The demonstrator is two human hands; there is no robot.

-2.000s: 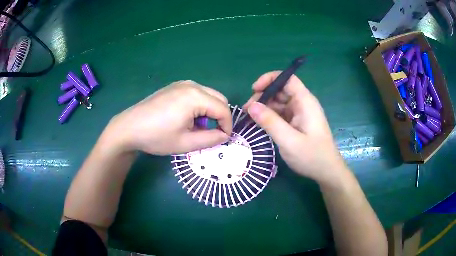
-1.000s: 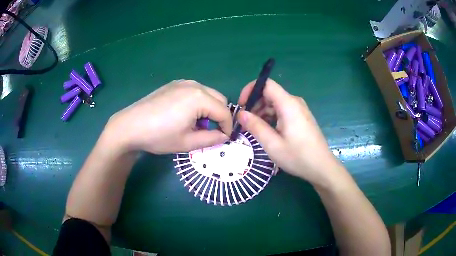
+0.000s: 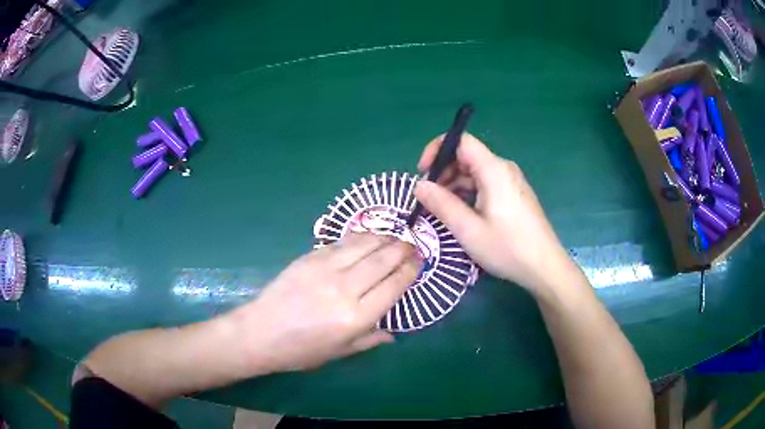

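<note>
The pale pink ribbed fan head housing [image 3: 394, 317] lies on the green bench in front of me. My left hand [image 3: 344, 289] lies over its lower left, fingers close together on the centre and thumb near the lower rim. A small dark bluish bit shows by the fingertips; what is under the fingers is hidden. My right hand [image 3: 491, 209] grips the slim black tool [image 3: 449, 147], its tip down at the upper right of the centre. Thin red or pink wires show in the upper centre.
Several loose purple cells [image 3: 168, 147] lie at left, with a dark bar [image 3: 62, 183] beyond them. Other pink ribbed housings [image 3: 109, 63] sit along the left, one under a black cable [image 3: 80, 99]. A brown carton [image 3: 658, 172] of purple and blue cells stands at right, near a metal bracket [image 3: 671, 38].
My left hand has moved down from the housing's upper side onto its centre, uncovering the upper ribs. The purple cell seen in its grip is out of sight. The left-side items have shifted right.
</note>
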